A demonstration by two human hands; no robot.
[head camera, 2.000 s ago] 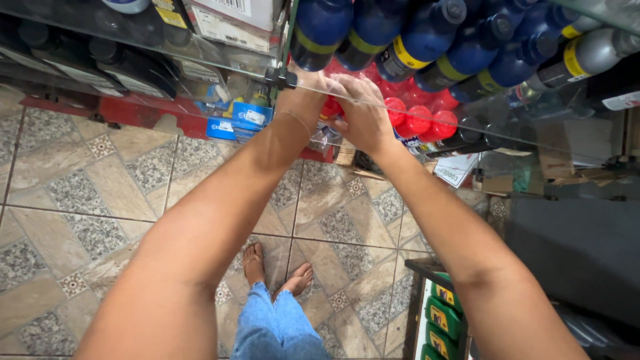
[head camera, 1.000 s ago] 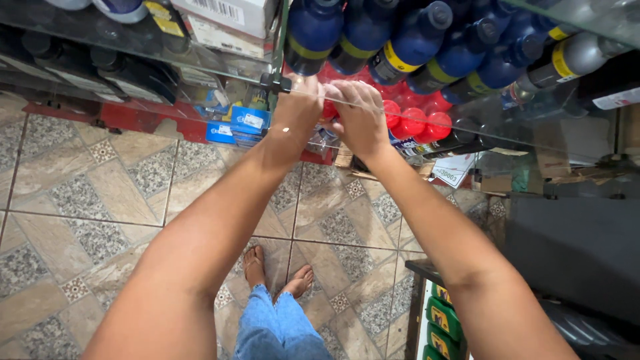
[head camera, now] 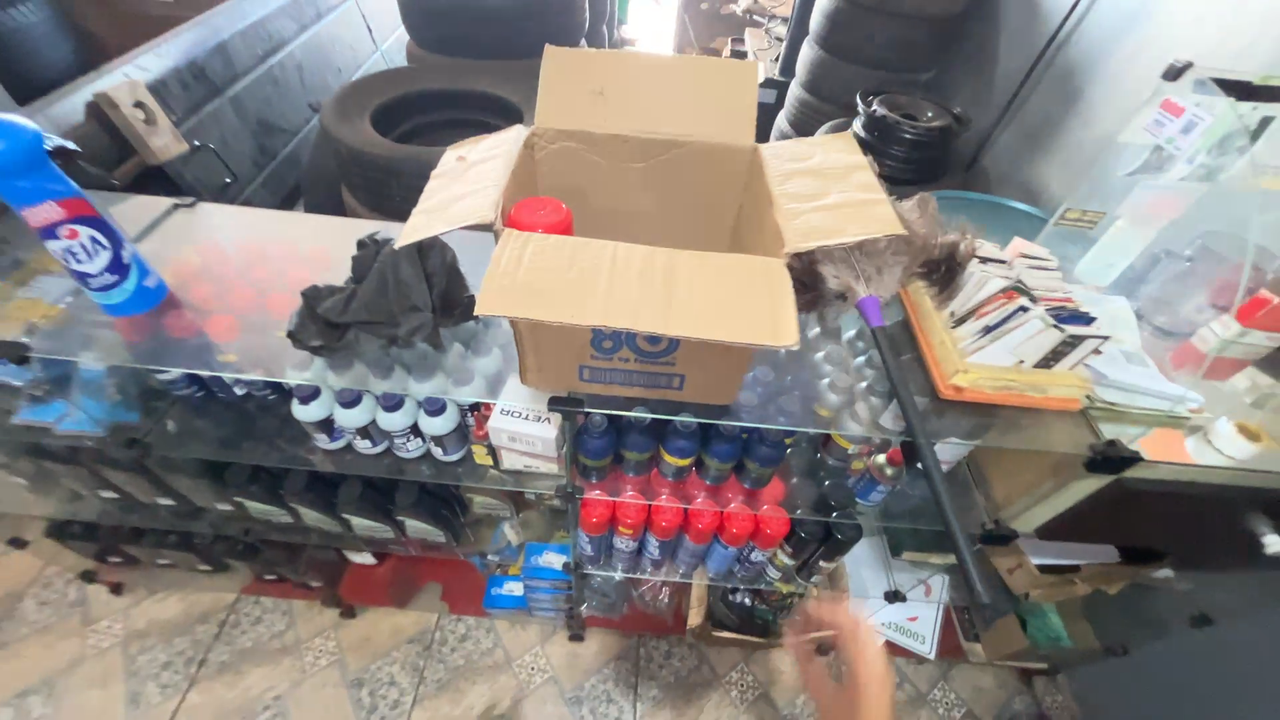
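Observation:
My right hand (head camera: 840, 650), blurred, is at the bottom edge, right of centre, in front of the lower shelf; its finger pose is unclear. My left hand is out of view. Red-capped spray cans (head camera: 665, 525) stand in rows on the glass shelf up and to the left of my right hand, with dark blue bottles (head camera: 680, 447) above them. On the glass counter is an open cardboard box (head camera: 640, 285), a red-capped container (head camera: 540, 215) showing in its left corner. A black crumpled cloth (head camera: 385, 295) lies left of the box.
A blue cleaner bottle (head camera: 90, 240) stands at the left. A feather duster (head camera: 915, 430) with a long black handle leans across the counter's right side, beside an orange-edged tray (head camera: 990, 385) of small boxes. Tires (head camera: 430, 130) are stacked behind the counter.
The view has swung up to the counter top. Both hands were together at the red-capped cans; my right hand is now away from them, and my left has left the view.

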